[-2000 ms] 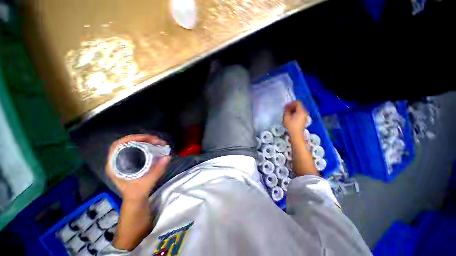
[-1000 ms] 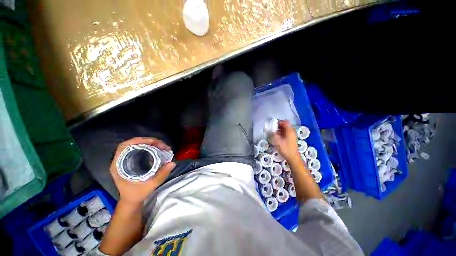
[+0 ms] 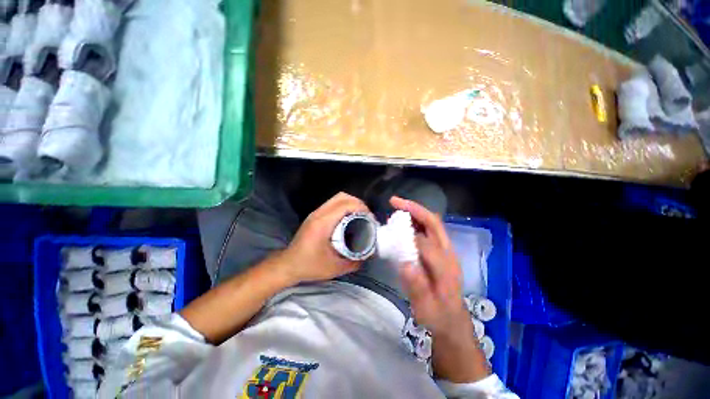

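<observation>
My left hand (image 3: 323, 238) is closed around a grey tube body (image 3: 356, 236), its open dark bore facing up toward the camera. My right hand (image 3: 433, 269) holds a white ridged end piece (image 3: 398, 237) between thumb and fingers, close to the right side of the tube body. Whether the two parts touch is hard to tell. More round end pieces stand in the right blue bin (image 3: 500, 273), partly hidden by my right forearm.
A green crate (image 3: 240, 101) with grey bodies stands at upper left. The left blue bin (image 3: 181, 269) holds rows of grey parts. On the tan bench (image 3: 350, 86) lie a white glue bottle (image 3: 446, 114), a yellow tool (image 3: 598, 104) and grey parts (image 3: 637, 105) at right.
My right hand has come from the right blue bin to the tube body with an end piece. My left hand has moved right with the tube body. The view has turned, showing more crate and bench.
</observation>
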